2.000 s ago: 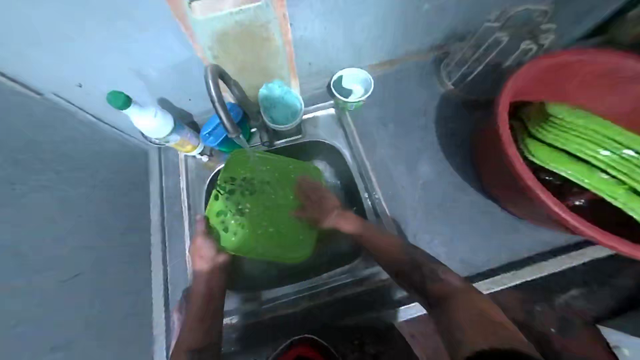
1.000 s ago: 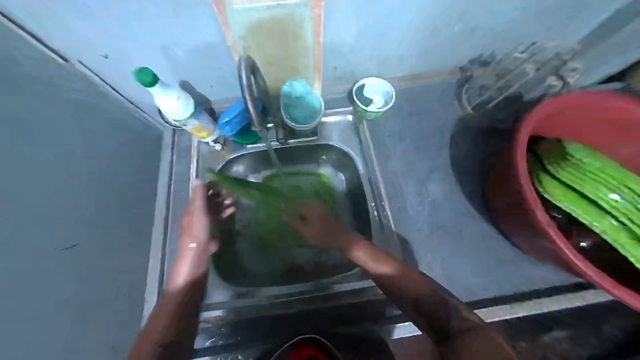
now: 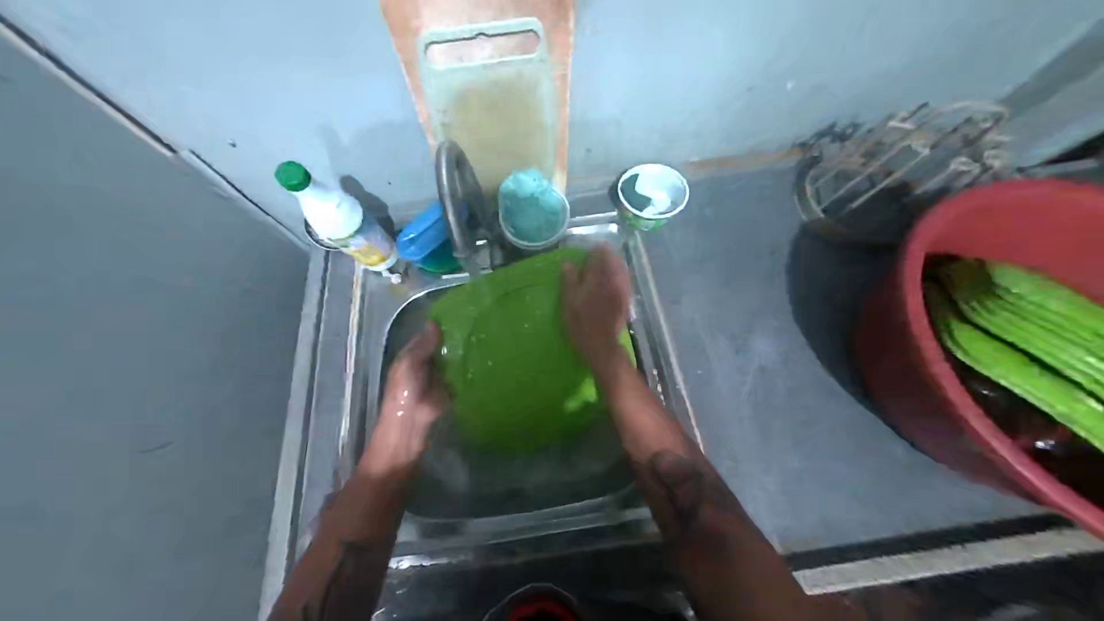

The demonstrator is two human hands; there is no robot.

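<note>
A flat green plastic piece, like a tray or plate [image 3: 509, 362], is tilted over the steel sink basin [image 3: 517, 509], just below the curved faucet [image 3: 457, 190]. My left hand [image 3: 414, 388] grips its left edge. At its upper right, my right hand [image 3: 597, 297] lies against the surface near the edge; blur hides whether its fingers close on it. Another bit of green shows beside my right wrist. The piece looks wet, with small bright drops on it.
Behind the sink stand a white bottle with a green cap [image 3: 332, 211], a blue item [image 3: 423, 231], a tub of turquoise paste [image 3: 533, 210], a white-green cup [image 3: 653, 194] and a cutting board [image 3: 492, 103]. At right are a wire rack [image 3: 897, 164] and a red tub [image 3: 914, 345] holding green pieces [image 3: 1035, 328].
The green piece, tipped nearly edge-on one second ago, now shows its broad face. My right hand has moved up to its upper right part. The dark spots seen on the green surface two seconds ago do not show.
</note>
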